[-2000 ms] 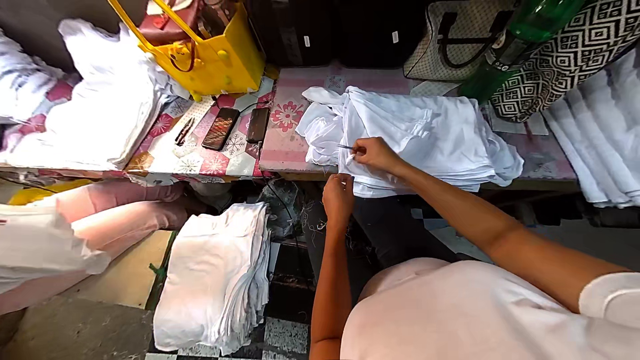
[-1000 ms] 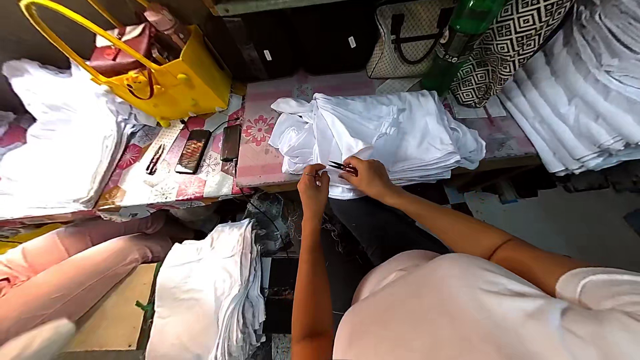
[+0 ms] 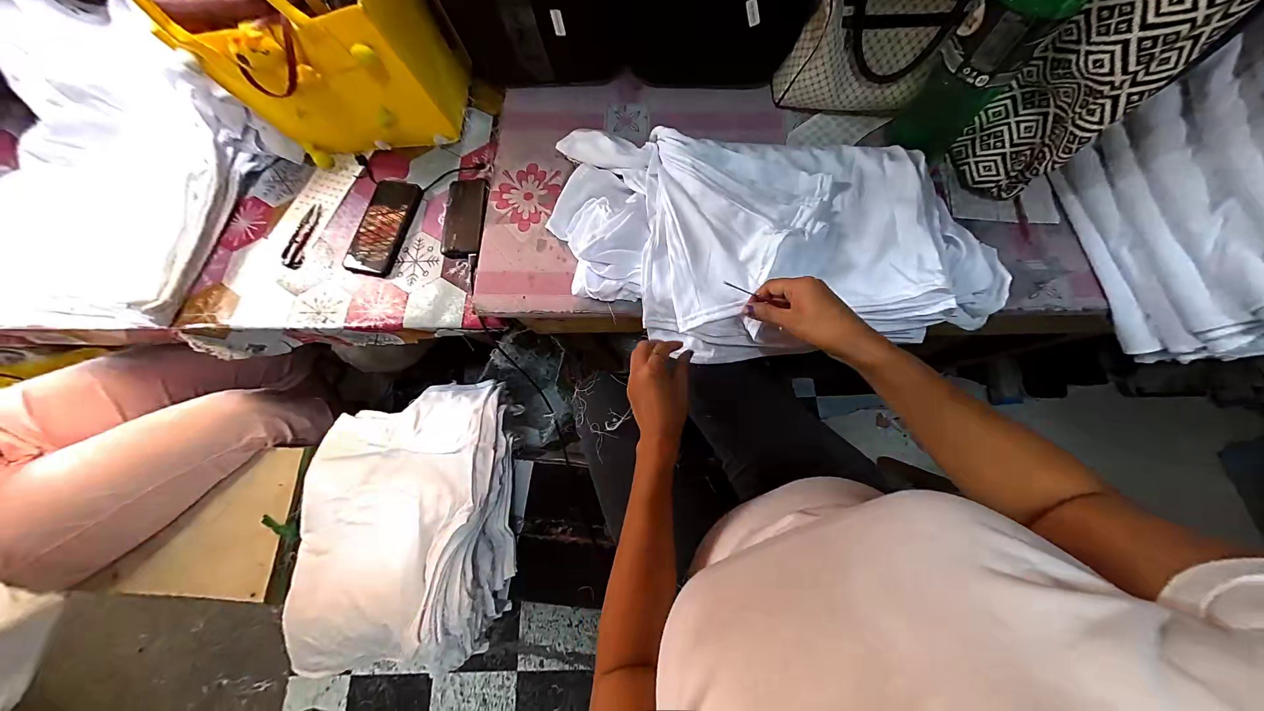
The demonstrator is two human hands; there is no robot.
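Note:
A stack of folded white garments (image 3: pixel 839 217) lies on the table in front of me, its near edge hanging over the table's front. My right hand (image 3: pixel 805 311) rests over that edge, closed on small dark thread snips (image 3: pixel 739 288) whose thin blade points left. My left hand (image 3: pixel 659 375) is at the lower left corner of the top garment, fingertips bent together near the cloth; whether they pinch it or a thread cannot be told. Loose thread ends (image 3: pixel 614 420) hang beside my left hand, over my dark trousers.
Left of the stack lie a phone (image 3: pixel 383 227), a dark power bank (image 3: pixel 464 217) and another pair of snips (image 3: pixel 301 237). A yellow bag (image 3: pixel 375 79) stands behind. More white garments pile at left (image 3: pixel 89 217), right (image 3: pixel 1185 217) and below (image 3: pixel 385 533). A person's legs (image 3: pixel 148 444) are at left.
My hands were close together at the garment's edge one second ago; now they are farther apart, the left hand below and left of the right. The view has shifted.

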